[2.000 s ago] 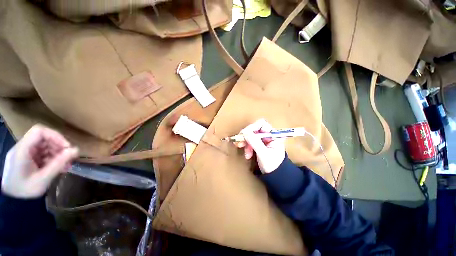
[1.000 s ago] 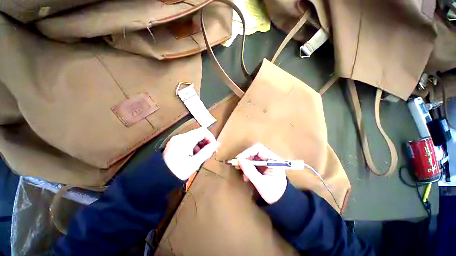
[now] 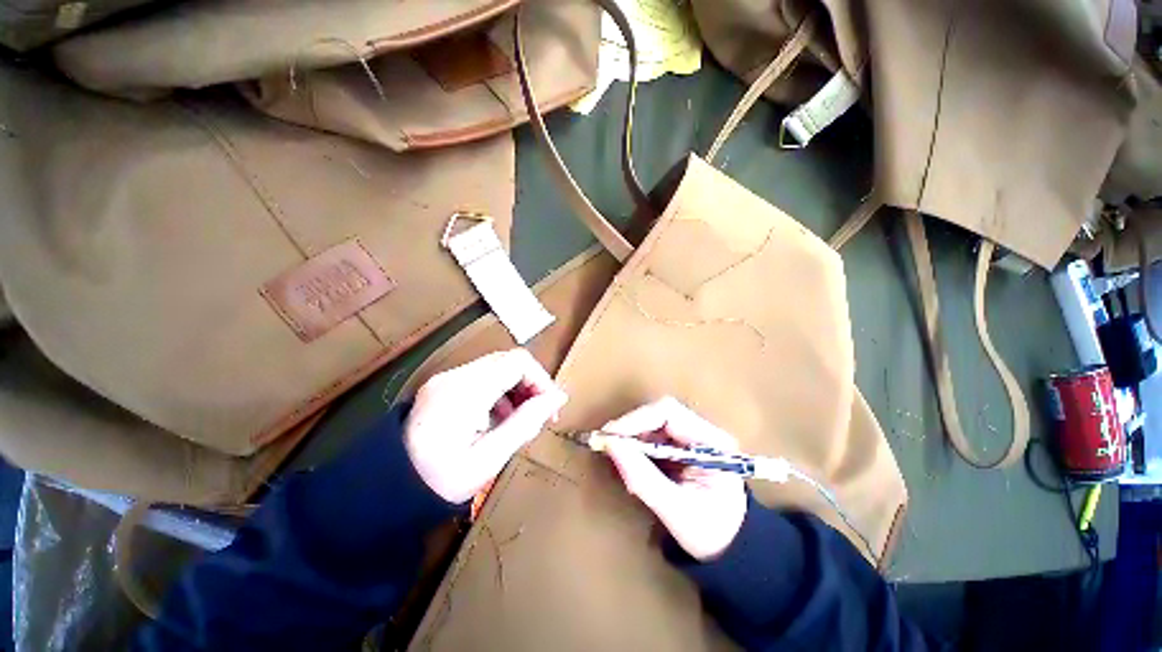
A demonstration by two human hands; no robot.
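Note:
A tan fabric bag (image 3: 752,369) lies in front of me with dark loose threads (image 3: 497,550) on its panel. My right hand (image 3: 682,478) holds a slim white pen-shaped tool (image 3: 695,455) with a thin pale cord from its rear. Its tip touches or almost touches the bag by a short seam. My left hand (image 3: 478,427) is at the bag's left edge, just left of the tip, thumb and forefinger pinched together. A thread between them is too fine to make out. A cream webbing tab (image 3: 507,288) with a metal ring lies above my left hand.
A bag with a reddish-brown leather patch (image 3: 329,290) lies at left, more tan bags (image 3: 994,115) at upper right. On the green table (image 3: 816,191), a red can (image 3: 1084,424), white power strip (image 3: 1078,312) and black cord stand or lie at right. A clear plastic-lined bin (image 3: 77,560) is lower left.
My left hand has come from the far left to the bag's edge beside the tool. My right hand and the tool have moved slightly down, and the tool's rear end is lower.

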